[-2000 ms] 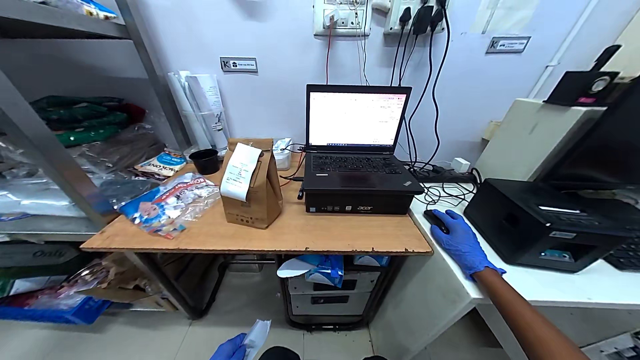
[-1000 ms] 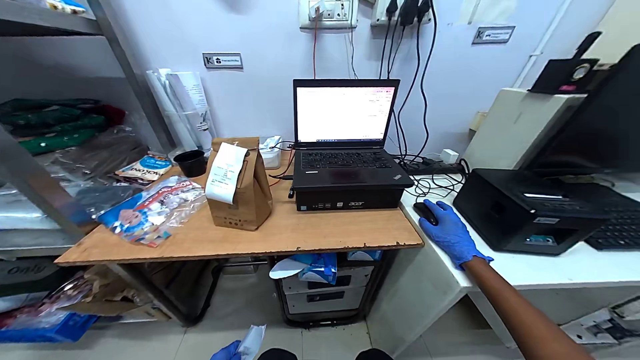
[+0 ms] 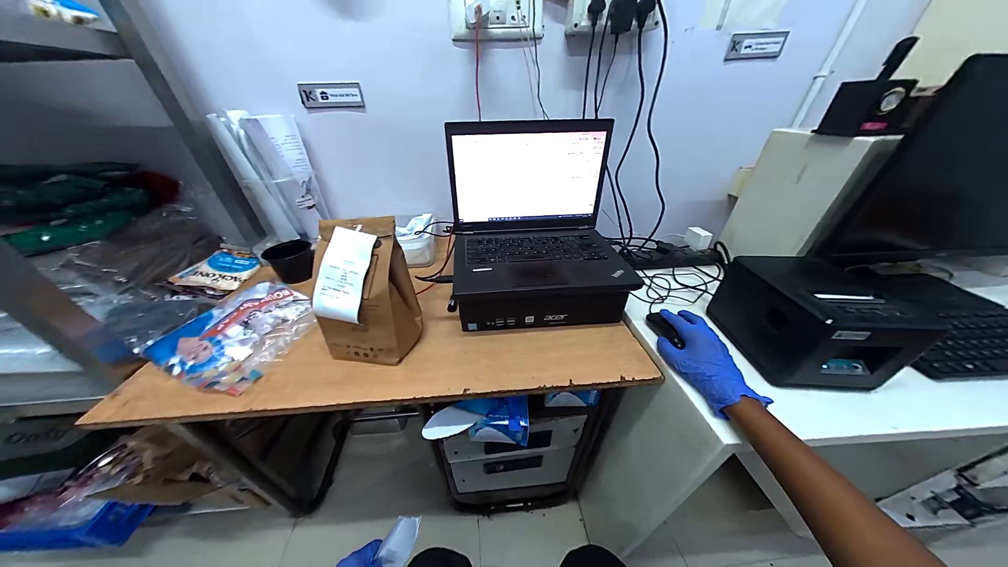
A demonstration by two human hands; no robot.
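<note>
My right hand (image 3: 705, 358), in a blue glove, rests over a black computer mouse (image 3: 665, 330) on the white desk's left edge. Low at the bottom of the view, my left hand (image 3: 361, 555), also gloved, holds a whitish paper or packet (image 3: 399, 541); most of that hand is cut off. An open laptop (image 3: 535, 260) stands on a black Acer computer case (image 3: 543, 312) on the wooden table. To its left is a folded brown paper bag (image 3: 378, 315) with a printed slip (image 3: 344, 274) on its front. A colourful plastic packet (image 3: 228, 335) lies further left.
A black label or receipt printer (image 3: 827, 323), a keyboard (image 3: 972, 327) and a monitor (image 3: 929, 173) are right of my hand. Cables (image 3: 681, 283) tangle behind the mouse. A black cup (image 3: 290, 261) stands by the bag. Metal shelving (image 3: 181, 118) borders the left; drawers (image 3: 516, 465) sit below.
The view has shifted slightly. My right hand stays on the mouse, and my left hand stays low with the whitish paper or packet.
</note>
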